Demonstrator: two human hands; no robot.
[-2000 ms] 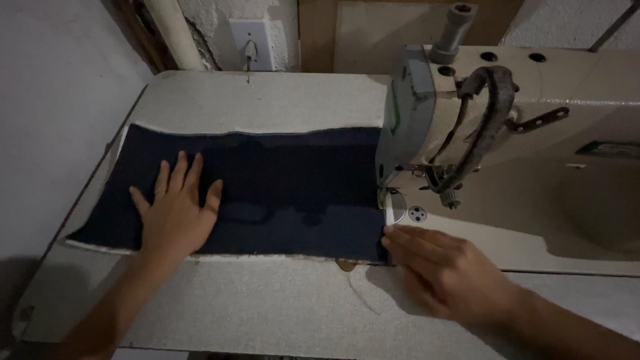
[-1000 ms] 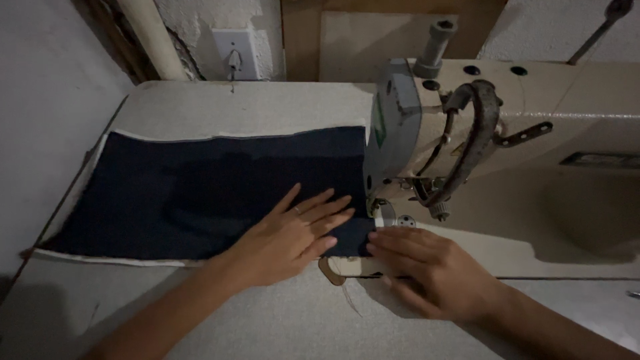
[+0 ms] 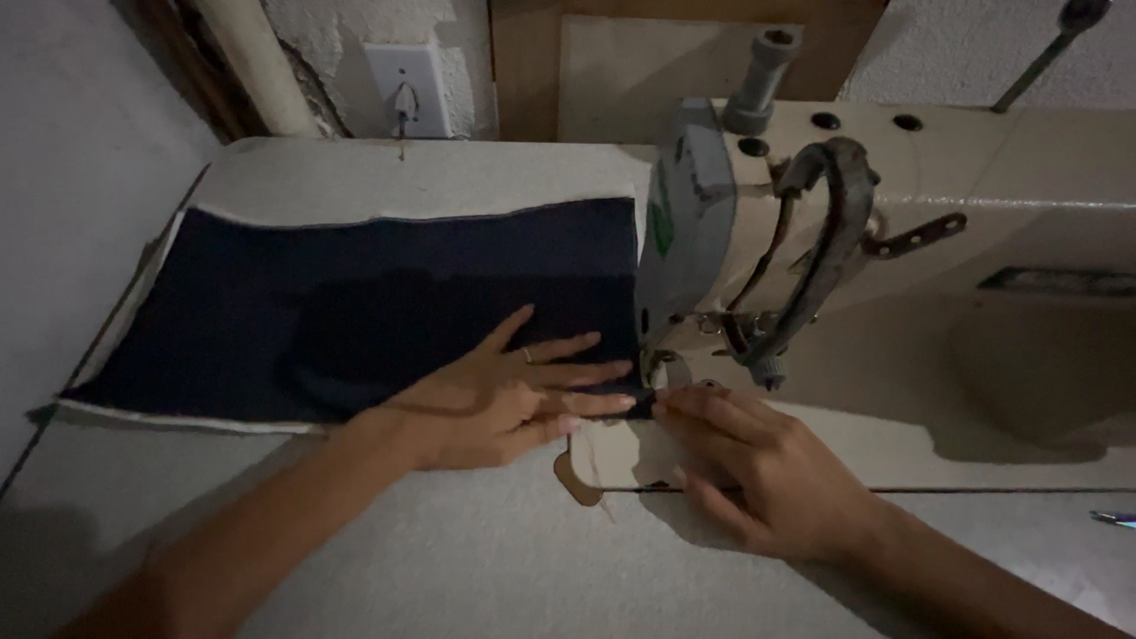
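A dark blue fabric panel [image 3: 399,302] with a pale layer showing along its edges lies flat, its right edge beside the head of a sewing machine [image 3: 692,213]. My left hand [image 3: 506,390] rests spread on the panel's lower right part, a ring on one finger. At the panel's lower right corner, near the presser foot, my right hand [image 3: 745,461] has its thumb and fingers bent, with the fingertips on the fabric edge. Whether they pinch it is hard to see. The needle area is mostly hidden by the machine head and dim light.
The light sewing table [image 3: 426,550] surrounds the machine bed. A brown-edged cutout with loose thread lies below the panel's corner. Behind are a wall outlet [image 3: 408,89] with a plug, a pale pipe [image 3: 262,71] and a board. A small metal-tipped item [image 3: 1114,518] lies at the far right.
My left hand has moved right across the panel, from its left part to near the machine. My right hand stays by the lower right corner.
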